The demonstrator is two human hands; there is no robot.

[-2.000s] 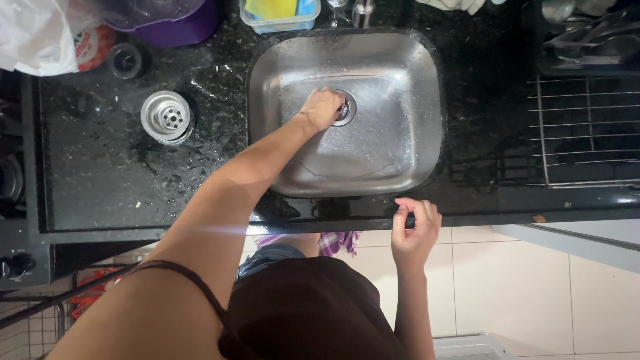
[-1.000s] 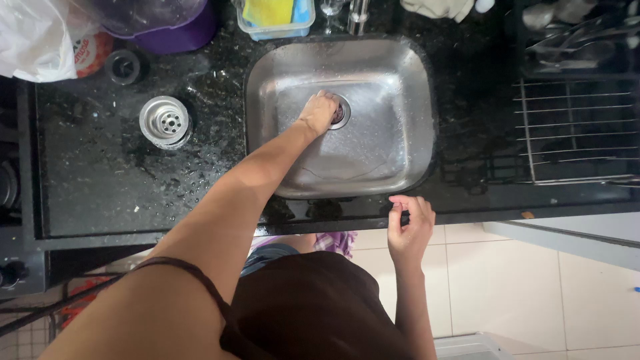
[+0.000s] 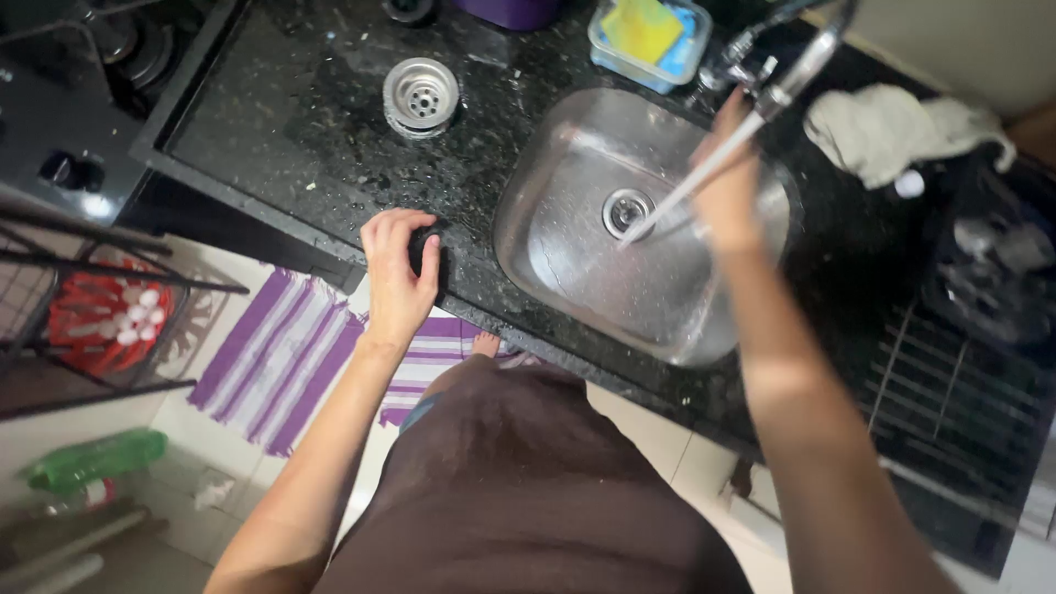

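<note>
Water runs from the metal faucet (image 3: 804,70) into the stainless steel sink (image 3: 577,247), landing near its drain (image 3: 629,213). My right hand (image 3: 726,169), blurred, reaches over the sink to the faucet's tap handle (image 3: 767,68); the stream partly covers the hand, and whether its fingers grip the handle cannot be told. My left hand (image 3: 404,256) rests at the front edge of the counter, fingers curved and apart, holding nothing. Behind it on the wet black stone counter (image 3: 330,148) stands a metal sink strainer basket (image 3: 421,97).
A plastic tub (image 3: 648,78) with a yellow sponge (image 3: 642,31) sits behind the sink. A pale cloth (image 3: 891,132) lies right of the faucet. At the far right is a wire dish rack (image 3: 932,371); a stove (image 3: 66,107) stands at the left.
My left hand has left the sink drain and is at the counter edge. My right hand has moved from the front edge to the faucet. Water now runs. The view has turned.
</note>
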